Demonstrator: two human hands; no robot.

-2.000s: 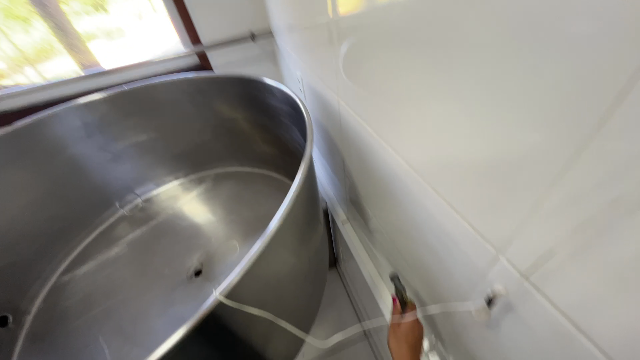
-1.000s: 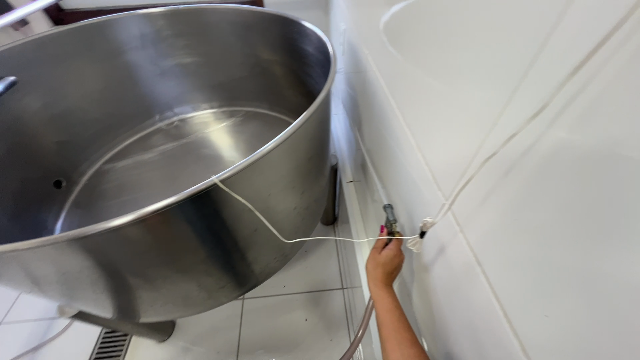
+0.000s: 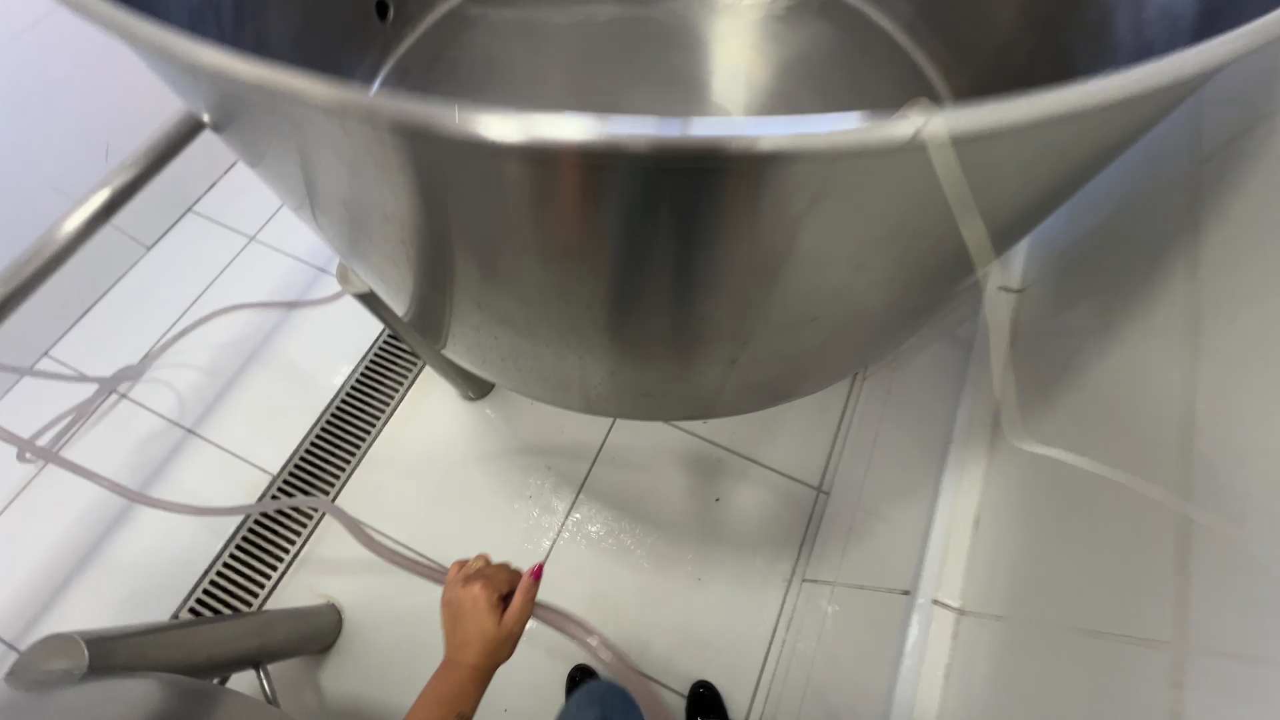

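Note:
My left hand [image 3: 487,610], with a pink thumbnail, is closed around a pale, translucent hose [image 3: 385,552] above the tiled floor. From the hand, the hose runs left across a floor drain and also down toward the bottom edge, near my shoes. A large round stainless steel vat [image 3: 650,260] stands in front, above and beyond the hand. Over its rim, at the right, hangs a white cord [image 3: 995,335] that trails away toward the wall. My right hand is out of view.
A slotted floor drain [image 3: 315,460] crosses the white tiles at the left. A vat leg [image 3: 425,345] stands beside it. Nearer are a thick metal tube [image 3: 210,640] and my black shoes [image 3: 706,701]. A metal rail [image 3: 100,215] slants at upper left; a tiled wall [image 3: 1110,540] rises at right.
The view has swung down and left. My right hand, earlier at a tap-like fitting by the wall, has left the view. My left hand has come into view, gripping the hose.

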